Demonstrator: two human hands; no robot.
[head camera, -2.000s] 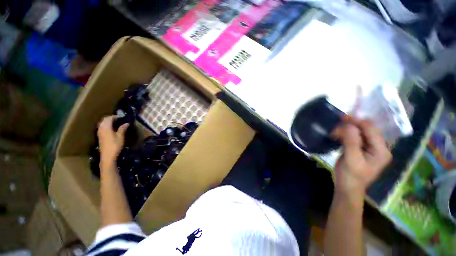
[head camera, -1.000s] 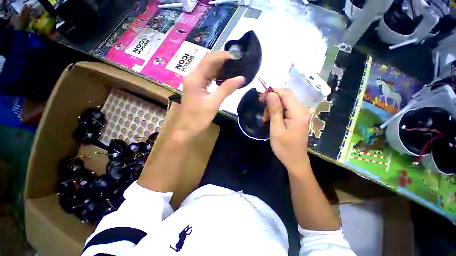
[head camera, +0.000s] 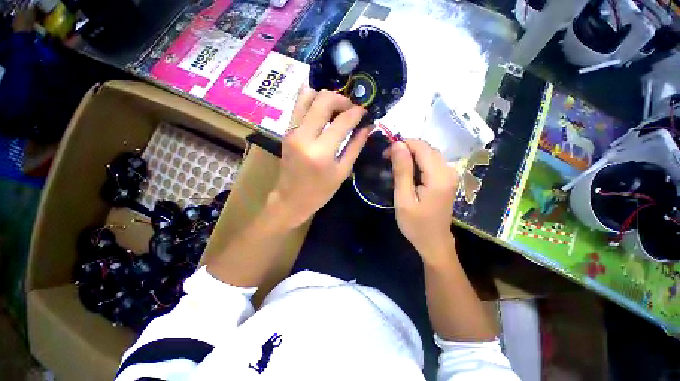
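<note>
A black open shell (head camera: 388, 63) lies hollow side up on the white sheet, with a silver motor (head camera: 344, 57) and a ring of yellow wire inside. My left hand (head camera: 313, 160) is at its near edge, thumb and fingertips closed at its thin lead wires; the wire ends are too small to make out. My right hand (head camera: 423, 182) pinches red and pale wires (head camera: 388, 134) close to the left fingertips. A second round black part with a thin pale rim (head camera: 375, 178) sits below, at the bench edge, partly hidden by both hands.
An open carton (head camera: 261, 216) at left holds many black balls (head camera: 160, 249) and a pale holed tray (head camera: 190, 171). Pink printed sheets (head camera: 224, 45) lie at the back left. White housings (head camera: 593, 197) with black insides and red wires stand at right on a cartoon mat (head camera: 548, 193).
The black shell has gone from my left hand onto the white sheet and now shows its motor side. My left fingers have closed and moved nearer my right hand, which still pinches the red wires.
</note>
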